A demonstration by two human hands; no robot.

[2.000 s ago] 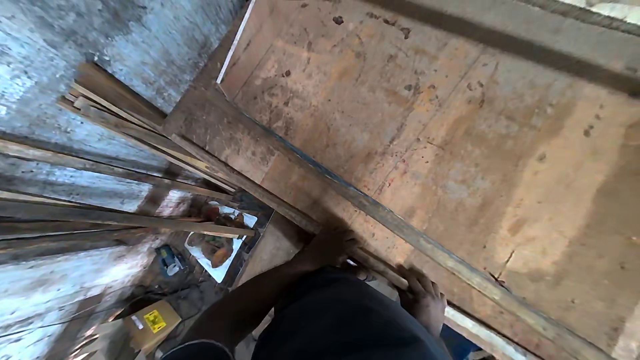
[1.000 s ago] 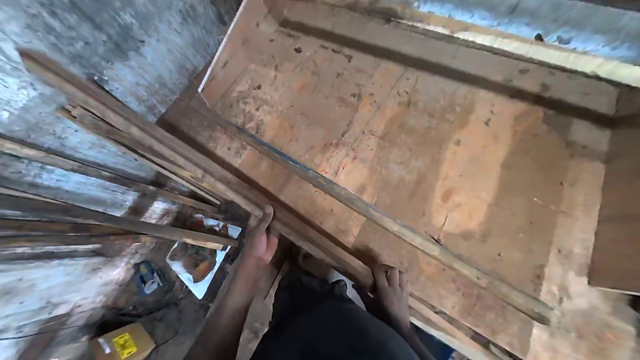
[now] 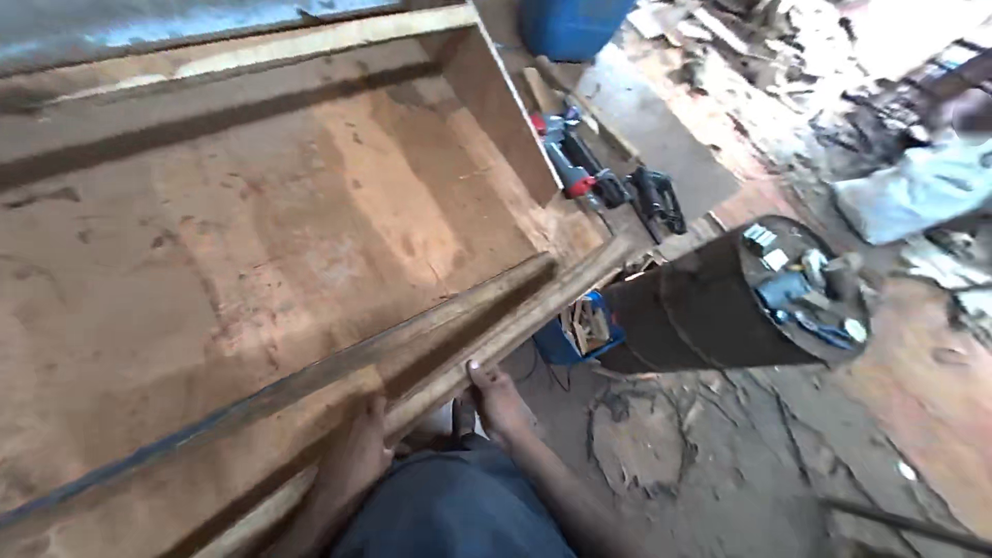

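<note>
A long wooden batten [image 3: 496, 335] lies along the near side of a large shallow plywood box [image 3: 294, 225]. My right hand [image 3: 500, 403] grips the batten from its near side, with the thumb on top. Farther left, my left hand [image 3: 372, 434] is on the same batten, its fingers partly hidden. A second batten [image 3: 465, 298], with a dark blue edge toward the left, lies across the plywood, beyond the held one. The two battens come close together near the box's right corner.
Power tools [image 3: 577, 167] lie beyond the box's right wall. A dark drum [image 3: 674, 310] carries small hardware, beside a blue container [image 3: 562, 341] of wood offcuts. Another blue container [image 3: 573, 27] stands at the top. At the far right, a person [image 3: 973, 116] is partly visible near scattered wood scraps.
The view has swung far to the right, bringing in the drum and tools. A second ago both hands were on a batten along the box's near side; they are on one now too.
</note>
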